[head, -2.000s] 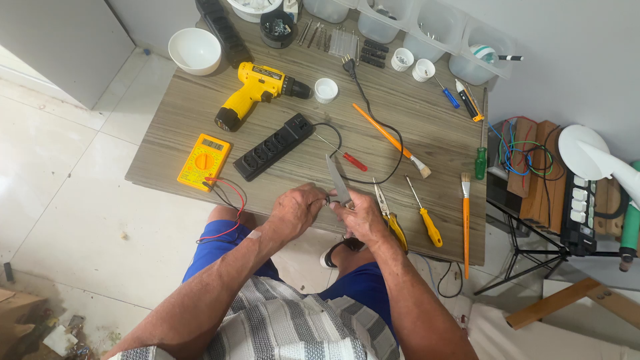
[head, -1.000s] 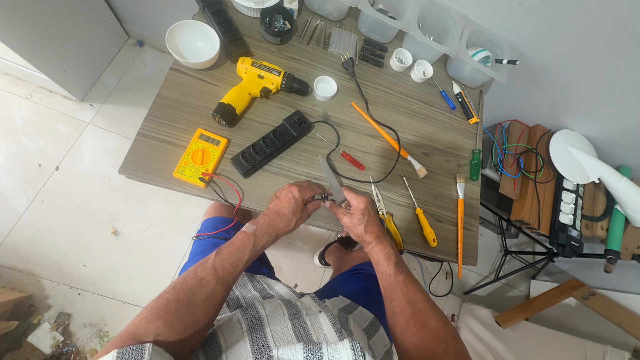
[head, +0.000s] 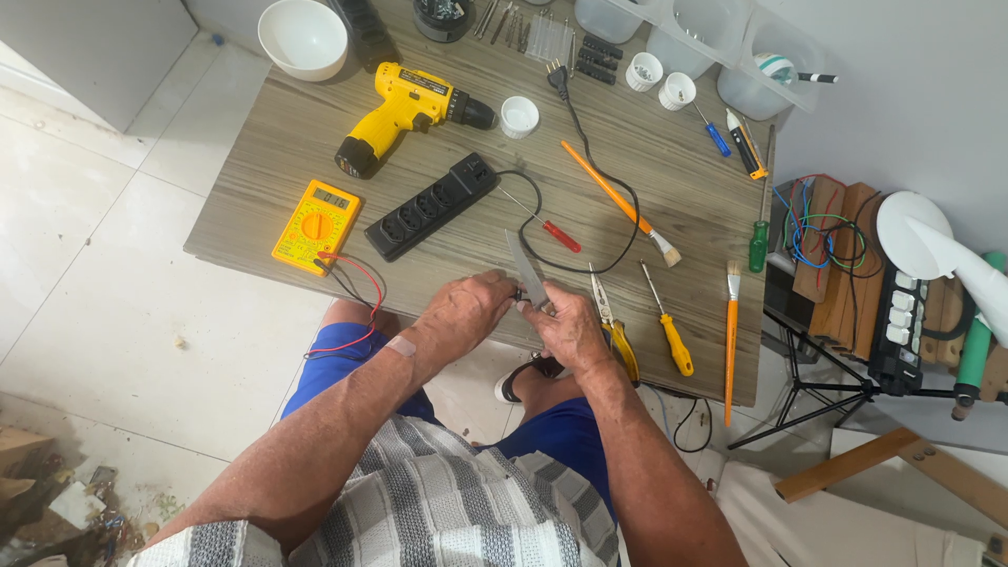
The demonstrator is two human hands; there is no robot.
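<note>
At the table's front edge my right hand (head: 571, 323) grips a knife (head: 526, 272), its blade angled up and to the left. Close beside it, my left hand (head: 468, 307) pinches a small dark piece (head: 517, 296), partly hidden by the fingers, against the blade. Beyond them lie a black power strip (head: 429, 206) with its cable and plug (head: 558, 79), and a red-handled screwdriver (head: 561, 236). To the left a yellow multimeter (head: 316, 227) rests with red and black leads. Just right of my right hand are needle-nose pliers (head: 614, 327) and a yellow-handled screwdriver (head: 676, 344).
A yellow cordless drill (head: 405, 110), white bowl (head: 303, 39) and small white cup (head: 520, 117) stand farther back. Two brushes (head: 618, 197) (head: 732, 339) lie to the right. Clear plastic bins (head: 760, 87) line the back; a green-handled screwdriver (head: 758, 248) lies at the right edge.
</note>
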